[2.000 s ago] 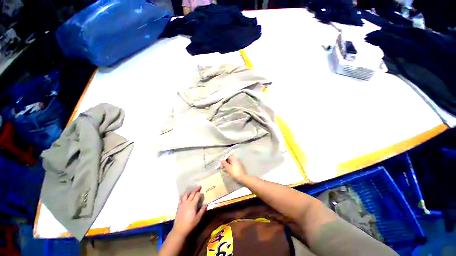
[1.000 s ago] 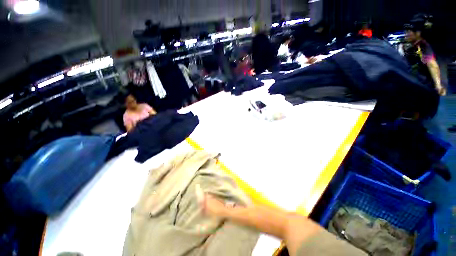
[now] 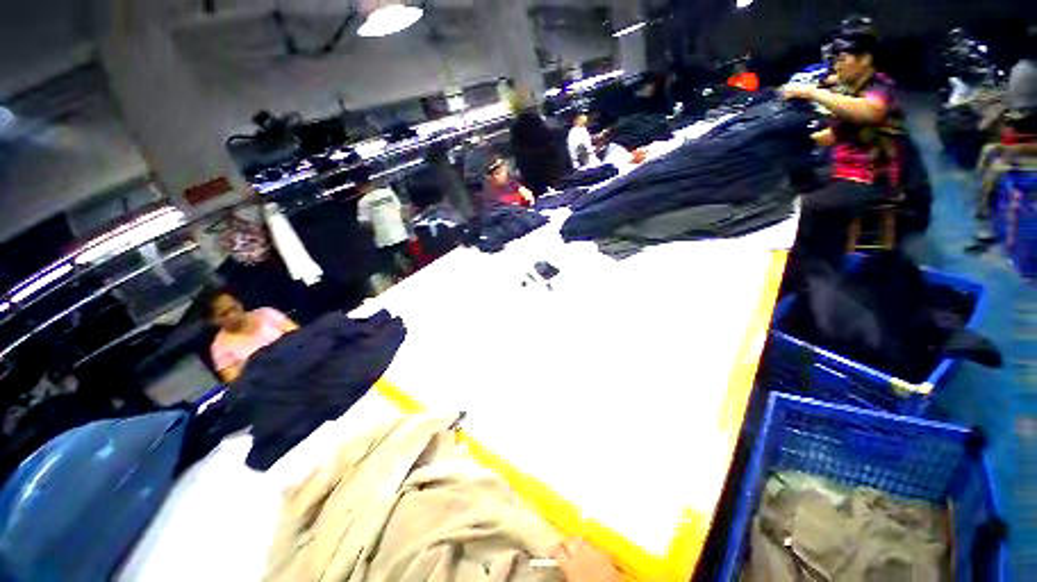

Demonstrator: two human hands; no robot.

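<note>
The beige jacket body (image 3: pixel 398 512) lies heaped on the white-topped table (image 3: pixel 603 375) at the bottom of the picture, cut off by the lower edge. My right hand (image 3: pixel 586 562) shows only in part at the bottom edge, at the right side of the cloth. A small white stick (image 3: pixel 544 563) shows at its fingers; how the fingers hold it is hard to tell. My left hand is out of the picture. The card template is not in view.
A blue crate (image 3: pixel 876 438) with beige pieces stands at the right, another with dark cloth behind it. Dark garments (image 3: pixel 324 375) lie on the table's left side, more at its far end. A blue plastic-wrapped bundle (image 3: pixel 85 489) is far left. Several people are around the table and beyond.
The view has swung up and to the right. The cloth and my right hand have dropped to the bottom edge. My left hand and the card have left the picture. A person at far right raised an arm.
</note>
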